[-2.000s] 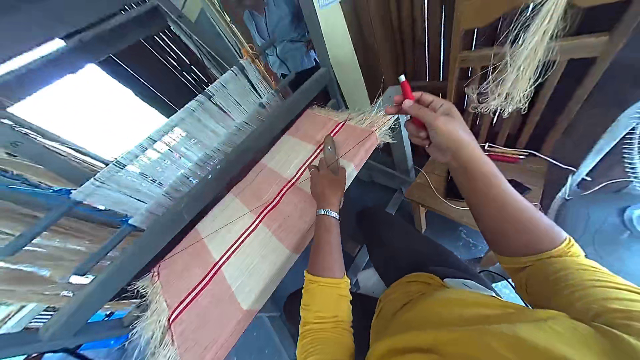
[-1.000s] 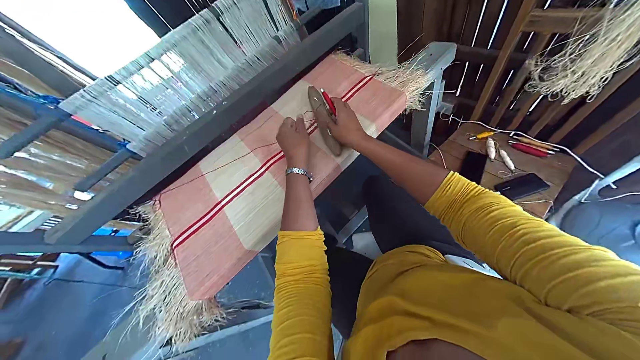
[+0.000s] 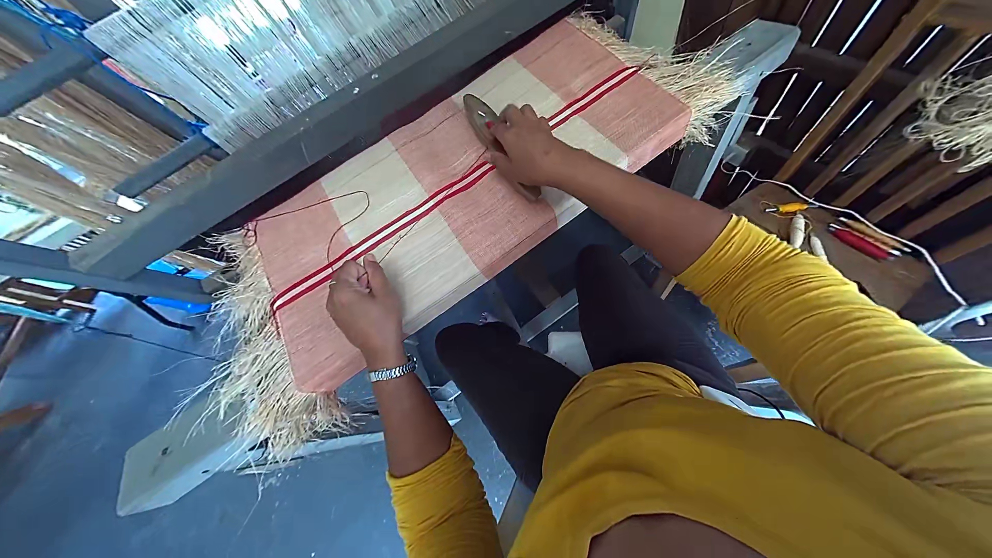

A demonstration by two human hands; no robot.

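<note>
Woven cloth (image 3: 434, 232) in pink and cream blocks, with red and white stripes, lies over the front beam of a loom. My left hand (image 3: 364, 306) pinches a thin dark red thread (image 3: 345, 225) over the striped part near the cloth's left end. The thread loops across the cloth to its left edge. My right hand (image 3: 531, 147) holds a boat-shaped wooden weaving shuttle (image 3: 482, 118) above the cloth, right of its middle. A small red part shows at my fingers on the shuttle.
The loom's grey beam (image 3: 310, 139) and pale heddles (image 3: 256, 54) stand behind the cloth. Long fringe (image 3: 287, 387) hangs at its left end. At right, a wooden bench (image 3: 837, 271) holds red bobbins (image 3: 860, 242), a yellow one (image 3: 790, 208), and a white cord (image 3: 876, 225).
My hands have moved apart: the left is nearer the cloth's left end, drawing thread, while the right holds the shuttle. Two seconds ago the right hand held a red bobbin and the left the shuttle.
</note>
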